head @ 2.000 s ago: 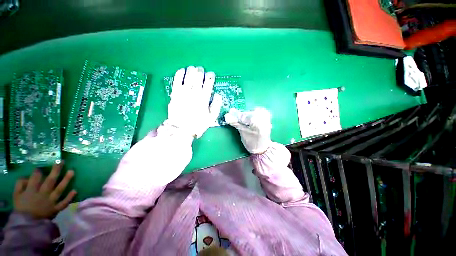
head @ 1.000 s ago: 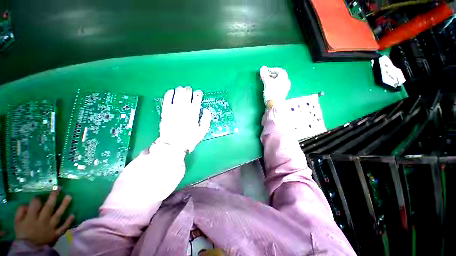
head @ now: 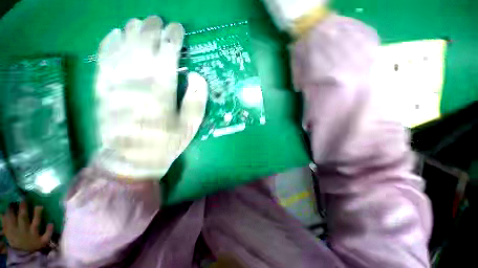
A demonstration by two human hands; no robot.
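Observation:
A green circuit board (head: 225,78) lies flat on the green mat in front of me. My left hand (head: 144,99), in a white glove, lies palm down over the board's left part, with its thumb out over the board. The fingers lie fairly close together. My right hand (head: 296,8), also in a white glove, is at the top edge beyond the board's right side. It is blurred and cut off by the frame, so its fingers and anything in them are hidden.
Another circuit board (head: 36,123) lies at the left. Another person's bare hand (head: 26,227) is at the lower left. A white sheet with dark dots (head: 414,78) lies at the right, partly behind my right sleeve. Dark rack parts (head: 445,183) stand at the lower right.
The view has come closer to the board and turned. My right hand has moved up to the frame's top edge. My left hand stays on the board.

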